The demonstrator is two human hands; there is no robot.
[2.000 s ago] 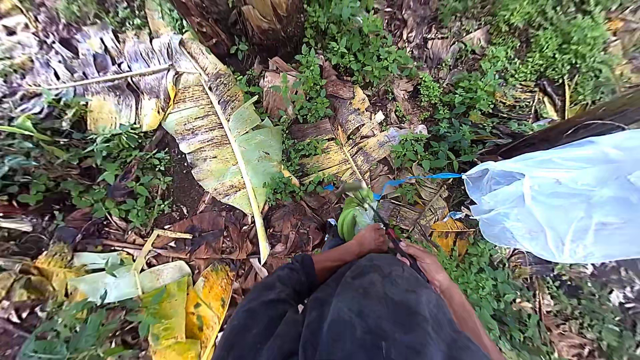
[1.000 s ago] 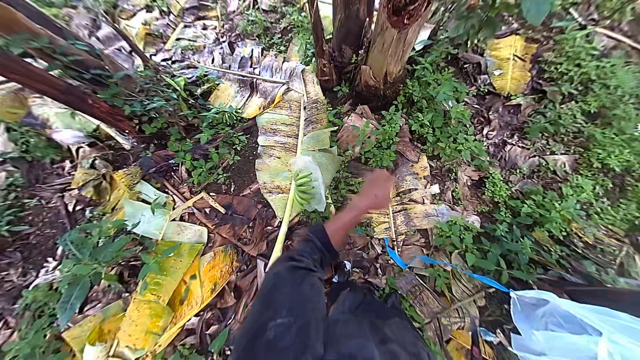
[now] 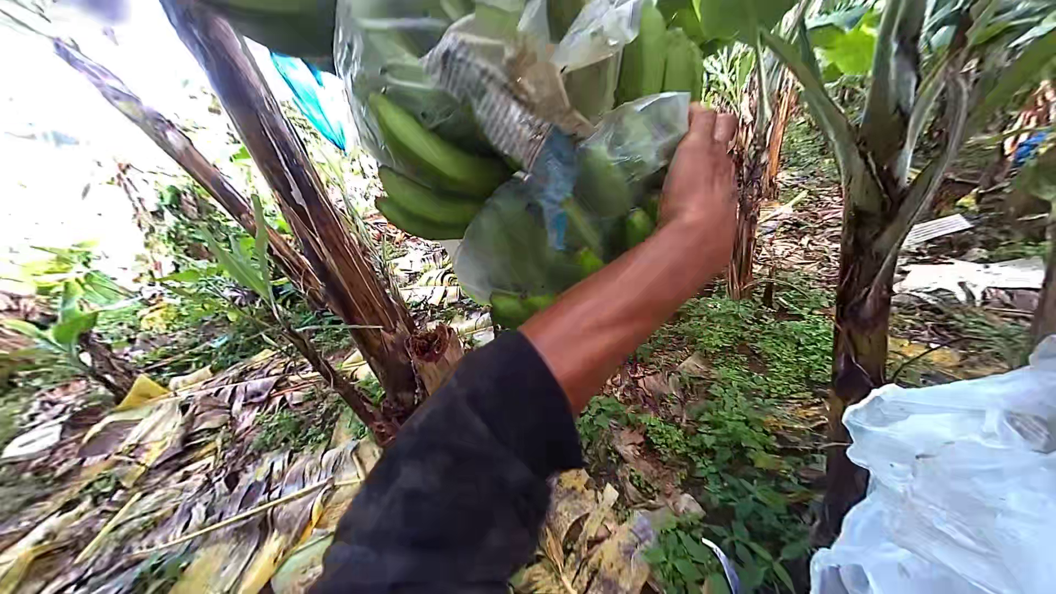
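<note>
A banana bunch [image 3: 437,165] with green fruit hangs at the upper middle, partly wrapped in clear plastic sheets [image 3: 643,128]. Printed paper [image 3: 495,91] and a faded blue strip [image 3: 554,186] show among the fruit. From the bottom, my left arm in a dark sleeve reaches up across the view. My left hand [image 3: 701,173] is against the right side of the bunch, at the edge of a plastic sheet; blur and the fruit hide whether its fingers grip anything. My right hand is out of view.
Leaning banana stems [image 3: 305,198] and a cut stump [image 3: 433,346] stand at left. Another banana plant [image 3: 862,330] rises at right, behind a whitish plastic bag [image 3: 949,487]. Dry leaves [image 3: 206,487] and low green weeds cover the ground.
The view has swung up from the ground to the hanging bunch. My left hand, earlier low over the leaf litter, is now at the bunch. My right hand, seen two seconds ago, has left view.
</note>
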